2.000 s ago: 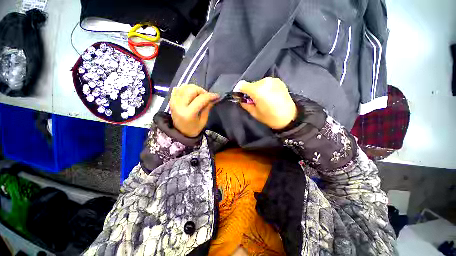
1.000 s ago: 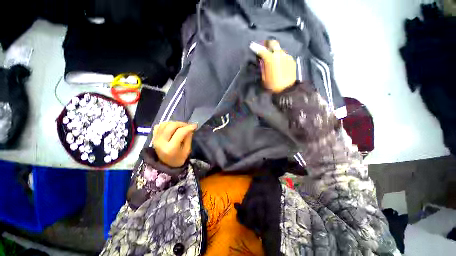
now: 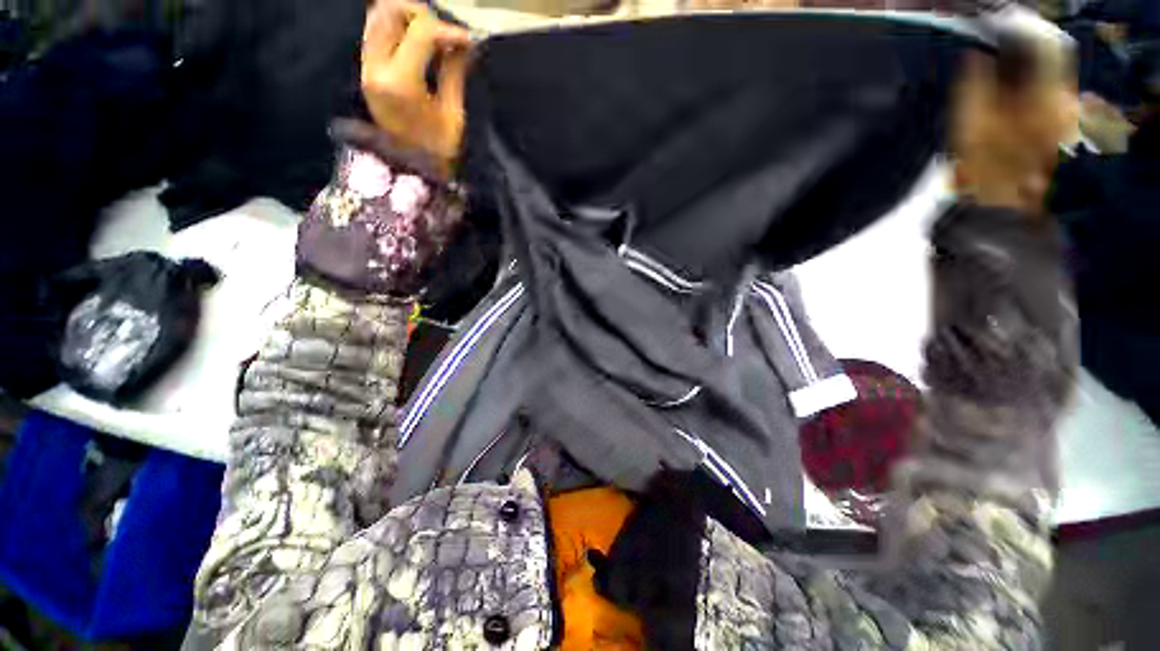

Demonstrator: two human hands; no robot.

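Observation:
The grey garment with paired white stripes [image 3: 598,343] is lifted, its upper part stretched between my hands as a wide dark panel. Its lower part hangs and lies over the table edge and my lap. My left hand [image 3: 414,76] grips the panel's upper left corner at the top of the view. My right hand [image 3: 1011,121], blurred, is at the panel's upper right corner and seems to grip it; its fingertips are unclear. No button, needle or thread can be made out.
A black plastic bag with silvery contents [image 3: 121,328] lies at the left of the white table [image 3: 235,286]. Blue bins [image 3: 96,521] are below it. A round dark red plaid pad [image 3: 865,426] is right of the garment. Dark cloth piles are at far left and far right.
Both hands have risen away from my lap and moved apart, raising and spreading the garment. The button tray and phone, seen before, no longer show.

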